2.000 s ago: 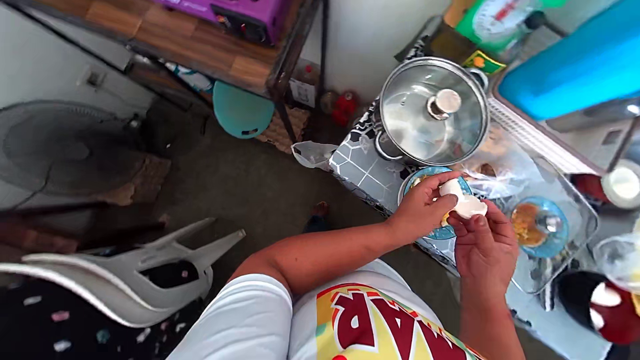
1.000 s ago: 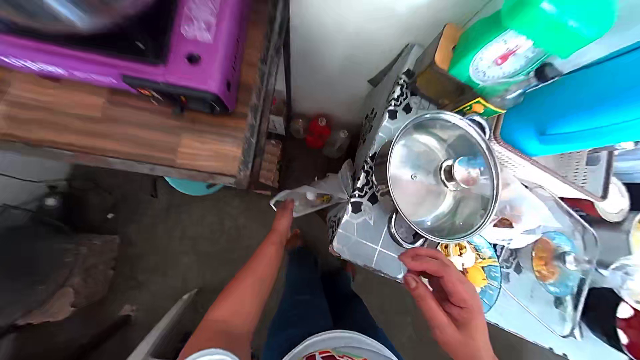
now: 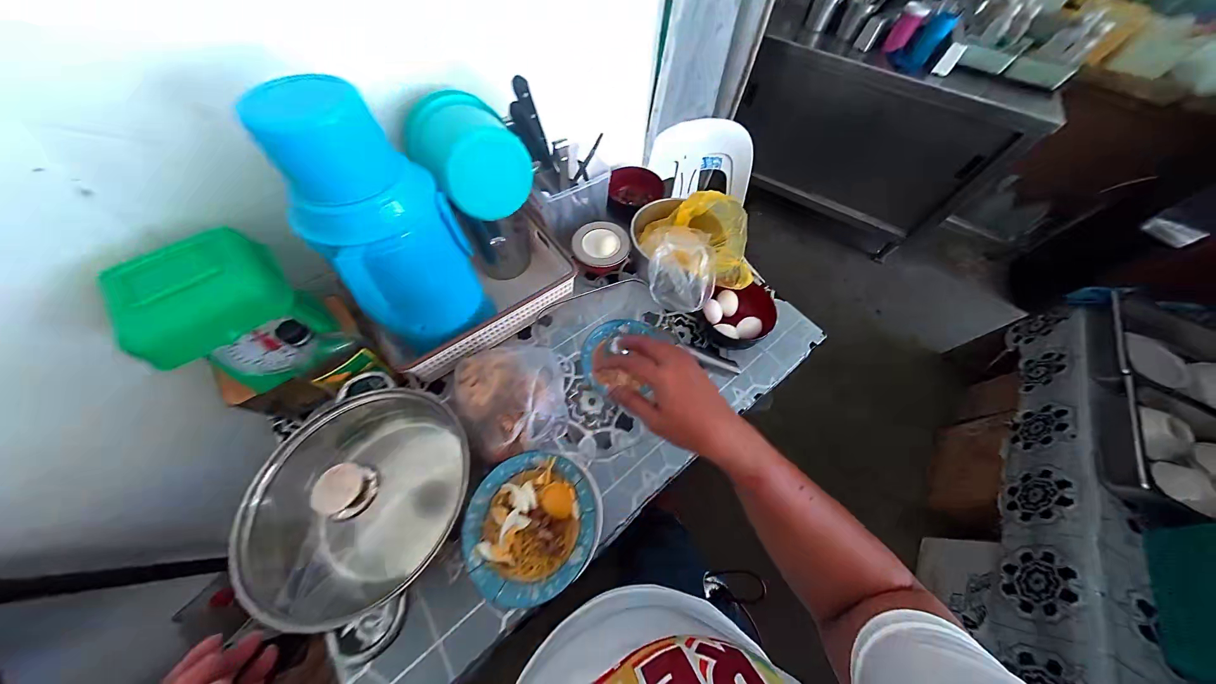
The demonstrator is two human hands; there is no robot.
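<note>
My right hand reaches over a small blue plate that holds brown crumbly food. Its fingertips are at a small shiny glass or metal item on the plate; whether they grip it is unclear. At the bottom left edge my left hand shows only its spread fingers, with nothing seen in them, below the lidded steel pot. A blue patterned plate of noodles, topped with egg pieces and yolk, lies right of the pot. A plastic bag of brown food rests between pot and plates.
Against the wall stand a green kitchen scale, a blue jug and a tray with a utensil box. A bowl of white eggs is near the table's far corner. A steel cabinet and a cloth-covered table are beyond.
Two seconds ago both hands held a white eggshell; one second ago the left was at a plastic bag beside the table. My right hand has moved to the small plate. The view has turned right.
</note>
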